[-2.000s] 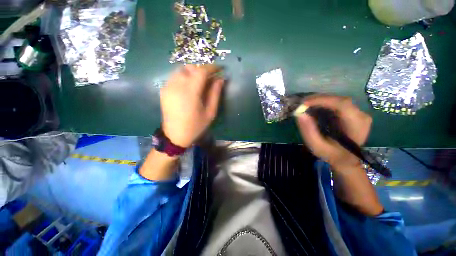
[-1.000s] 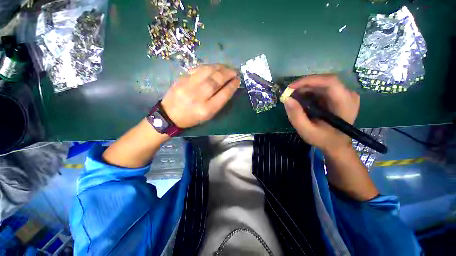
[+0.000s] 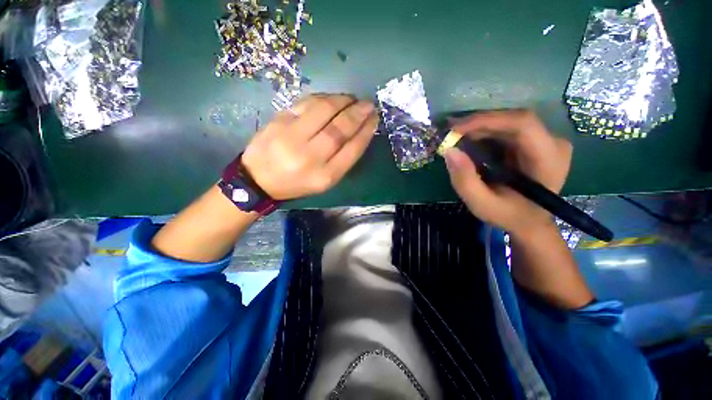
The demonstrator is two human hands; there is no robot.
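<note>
A shiny silver-and-dark circuit board (image 3: 406,121) lies on the green mat. My right hand (image 3: 511,168) grips the black soldering iron (image 3: 539,191) by its handle; its pale yellow collar is beside the board's right edge and its tip is over or at the board. My left hand (image 3: 312,144) lies at the board's left side with fingertips at its edge; whether they pinch a component or wire is too small to tell. A loose heap of small components (image 3: 261,43) is beyond my left hand.
A fanned stack of boards (image 3: 623,70) lies at the right. A clear bag of components (image 3: 90,66) lies at the left, with a dark round object (image 3: 23,183) at the left edge. The bench's front edge runs just below my hands. Gridded sheets show below it.
My left hand has moved from the component heap to the board's left edge. The iron stays at the board in my right hand. The camera view has shifted somewhat.
</note>
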